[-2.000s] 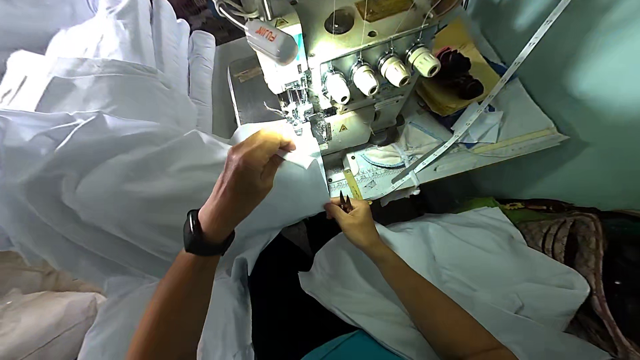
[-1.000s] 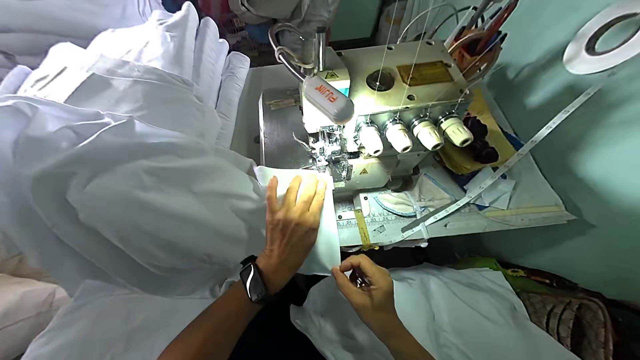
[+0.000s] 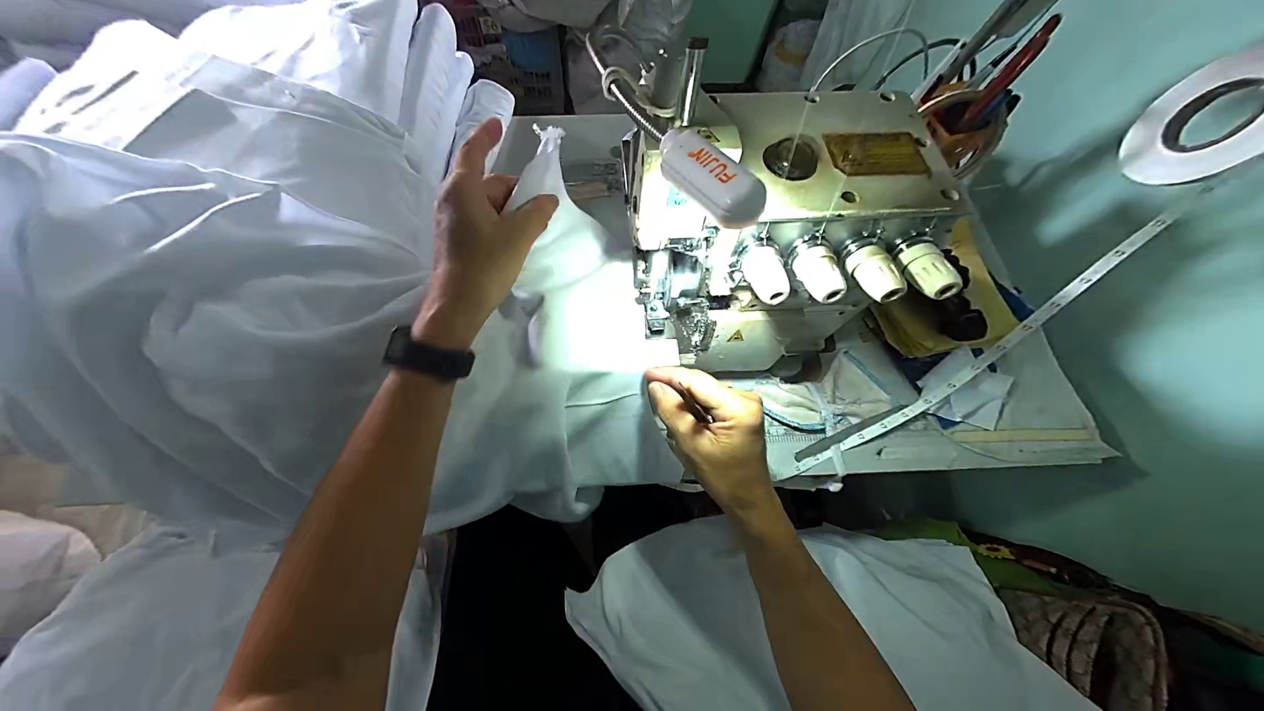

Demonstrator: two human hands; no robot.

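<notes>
My left hand (image 3: 484, 222) is raised left of the overlock sewing machine (image 3: 810, 178), its fingers spread and the thumb against a peaked fold of white fabric (image 3: 558, 242). The fabric lies over the machine's left side, brightly lit beside the presser foot area (image 3: 681, 286). In front of the machine, my right hand (image 3: 706, 420) is closed, fingertips pinching at the fabric's edge. A small dark tool (image 3: 699, 413) shows partly between its fingers; its kind cannot be told.
A large heap of white fabric (image 3: 296, 296) fills the left. More white cloth (image 3: 691, 602) lies below my right forearm. At right are a measuring tape (image 3: 1066, 296), a yellow cloth (image 3: 908, 326), a white tape roll (image 3: 1136, 138) and a holder with tools (image 3: 968, 128).
My left hand has left the fabric piece beside the presser foot and moved left, its fingers now spread. The fabric there is now bunched upward. The view has shifted.
</notes>
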